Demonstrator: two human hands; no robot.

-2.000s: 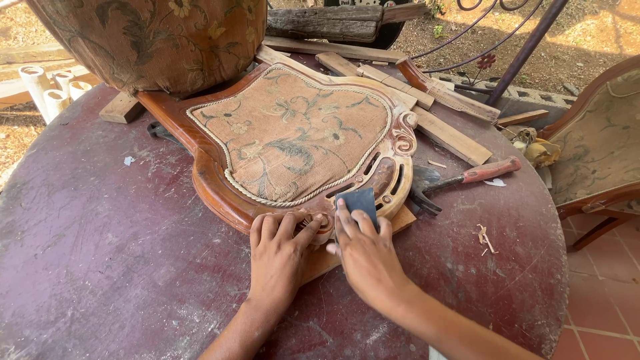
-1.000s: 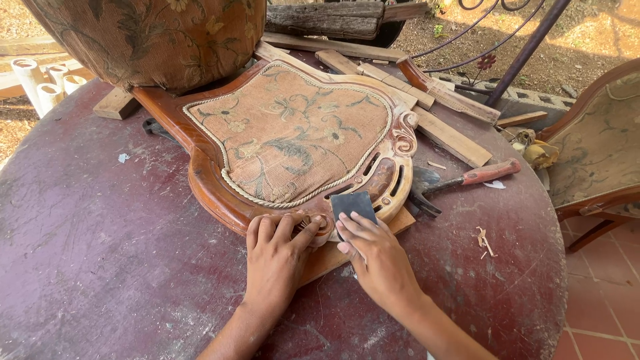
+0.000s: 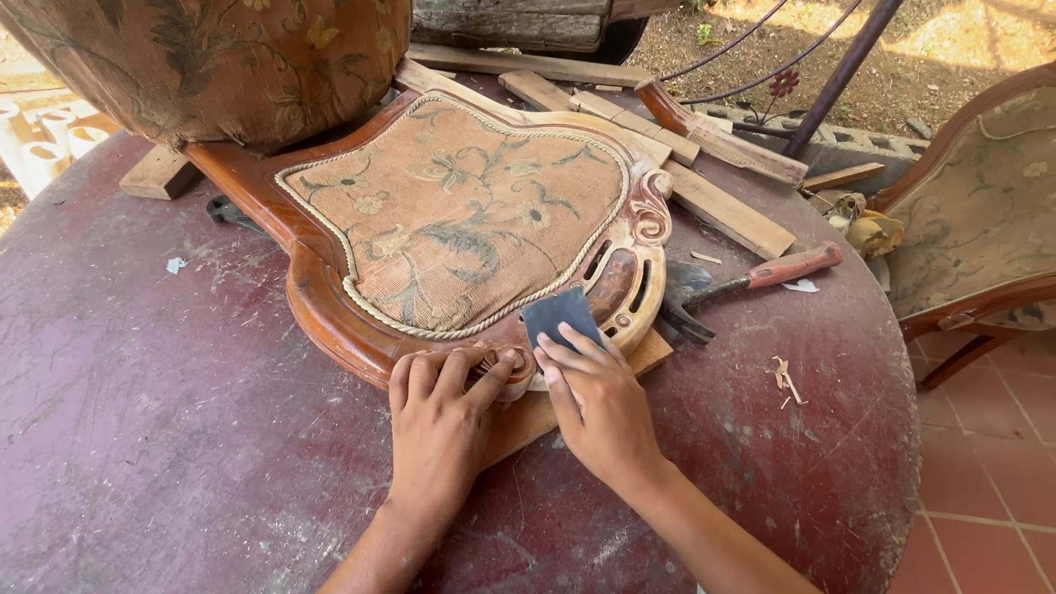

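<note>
An upholstered chair [image 3: 462, 223] with a carved wooden frame lies on its back on a round dark-red table [image 3: 206, 396]. My left hand [image 3: 441, 412] grips the frame's near edge, its fingers over a carved scroll [image 3: 516, 371]. To its right, my right hand [image 3: 598, 400] presses a dark square of sandpaper [image 3: 563, 318] against the frame beside the cord trim. Near that sheet, the carved, slotted section [image 3: 639, 280] is pale bare wood in parts, while the frame's left side is glossy brown. A wooden board [image 3: 528, 425] lies under the frame's near edge.
Right of the frame lies a claw hammer [image 3: 742, 285] with a red handle, near wood shavings [image 3: 788, 381]. Wood strips [image 3: 726, 210] and a broken carved piece [image 3: 718, 136] lie behind. A wooden block [image 3: 158, 172] sits at left; another upholstered chair [image 3: 982, 198] stands at right.
My right hand and the sandpaper shift slightly over the frame, and more of the sheet shows than two seconds ago. My left hand stays on the frame's near edge.
</note>
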